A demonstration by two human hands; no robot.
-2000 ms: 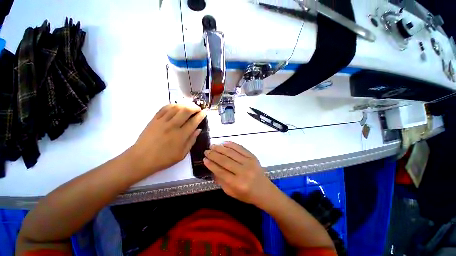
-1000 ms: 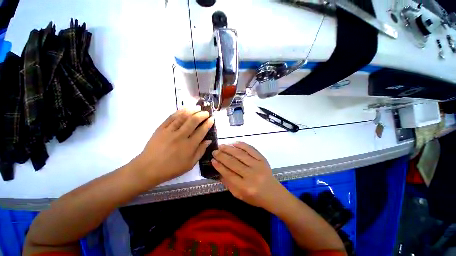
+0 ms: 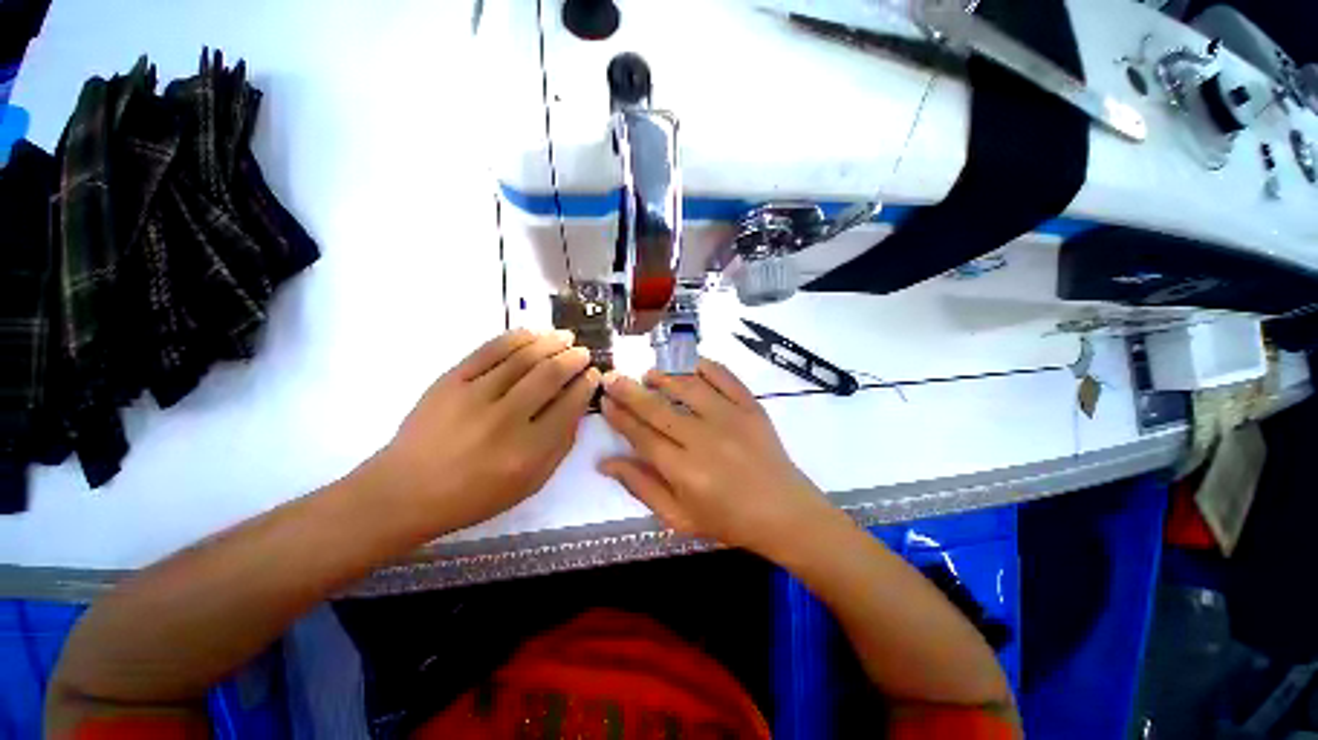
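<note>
A dark plaid strip, seemingly a cuff (image 3: 588,321), lies under the presser foot and needle (image 3: 591,304) of the white sewing machine (image 3: 810,123). Its near end is mostly covered by my fingers. My left hand (image 3: 484,427) rests flat with its fingertips on the strip just in front of the presser foot. My right hand (image 3: 705,455) has its fingertips at the strip's near end, touching or nearly touching the left fingertips, with its thumb apart. Both hands press the cloth against the table.
A fanned pile of plaid pieces (image 3: 145,260) lies at the left. Black thread snips (image 3: 797,357) lie right of the needle. A long silver tool (image 3: 1048,80) lies on the machine head by the black strap (image 3: 997,159). Blue crates (image 3: 1087,593) stand below the ruler-marked table edge (image 3: 925,500).
The strip has moved away from me under the presser foot, and its near end no longer reaches the table edge. My right hand has moved forward beside my left fingertips.
</note>
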